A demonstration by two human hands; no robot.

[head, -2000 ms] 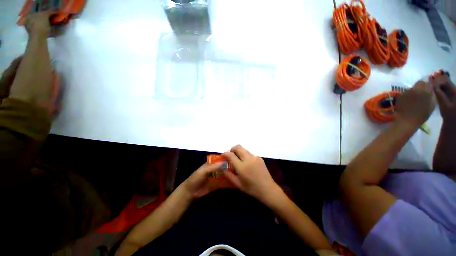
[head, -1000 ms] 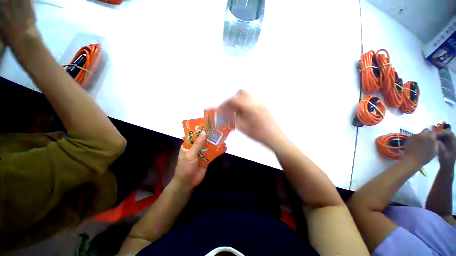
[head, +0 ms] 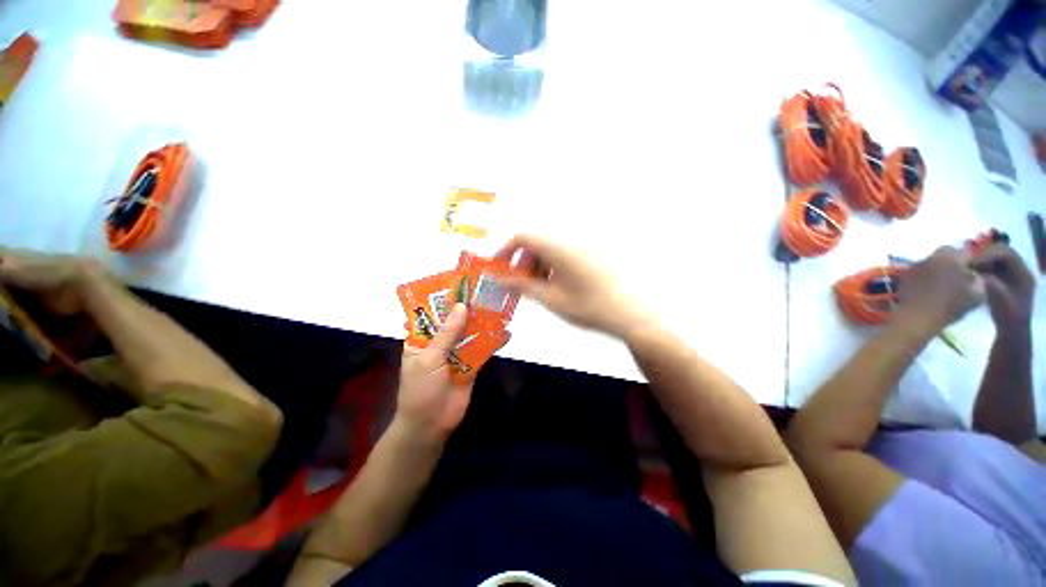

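My left hand [head: 434, 378] holds several orange printed cards [head: 430, 300], fanned out, over the table's front edge. My right hand [head: 551, 275] has its fingers at the upper right card, which shows a pale code patch; whether it grips that card is blurred. One orange and white card [head: 468, 212] lies on the white table just beyond the held cards.
A stack of clear trays [head: 505, 57] stands at the far middle. Coiled orange cables [head: 812, 224] lie at the right, near the dark table seam. A clear tray with a cable [head: 151, 197] lies left. Orange cartons [head: 189, 21] lie far left. People sit on both sides.
Since one second ago a card has appeared on the table beyond my hands. My right hand has moved slightly down. The left neighbour's arm has drawn back, and the view has shifted.
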